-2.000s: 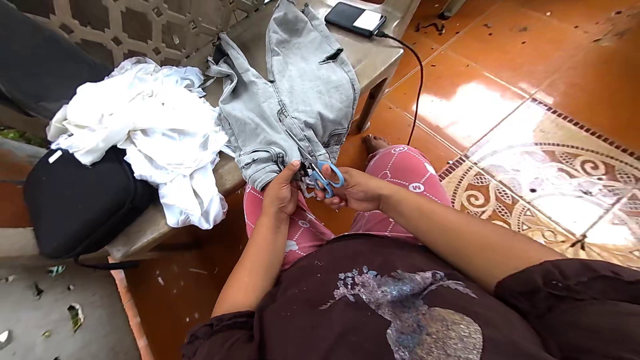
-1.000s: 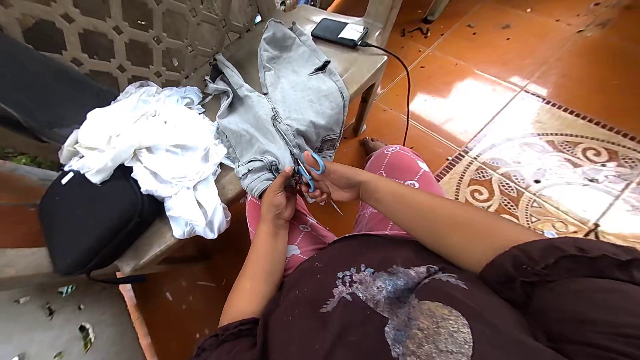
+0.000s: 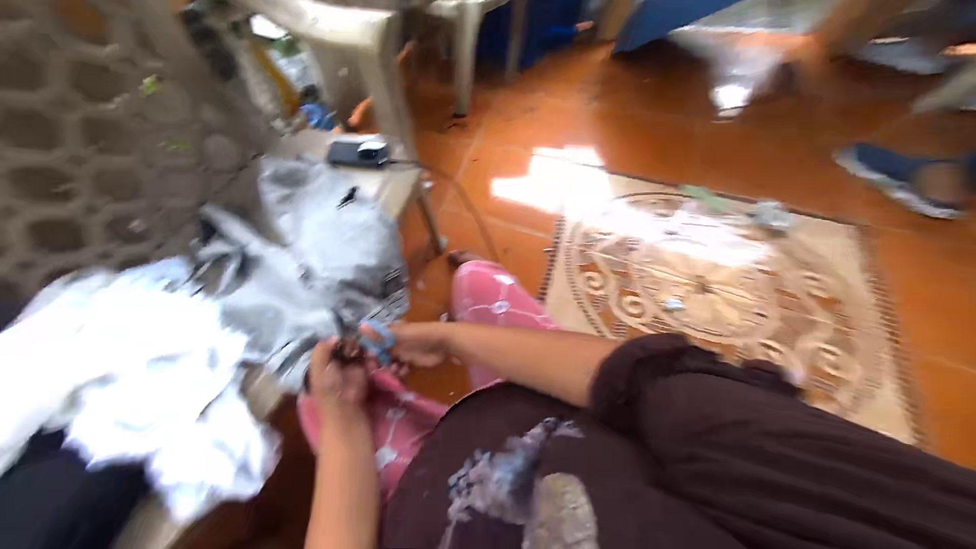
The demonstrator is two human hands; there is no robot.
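Observation:
A grey garment lies over the bench and reaches down to my lap. My left hand is closed on its lower edge, where a dark bit shows at the fingers. In my right hand are scissors with blue handles, held close against my left hand at the garment's edge. The blades are blurred, so whether they are apart cannot be told. White cloth lies heaped to the left of the grey garment.
A dark device with a cable rests on the bench's far end. Plastic chairs stand beyond it. A patterned tile panel is set in the orange floor at right. Another person's shoe shows at far right. A black case is at lower left.
The view has swung up and to the right, bringing in the chairs and the other person's foot. Both hands remain together at the garment's edge with the scissors.

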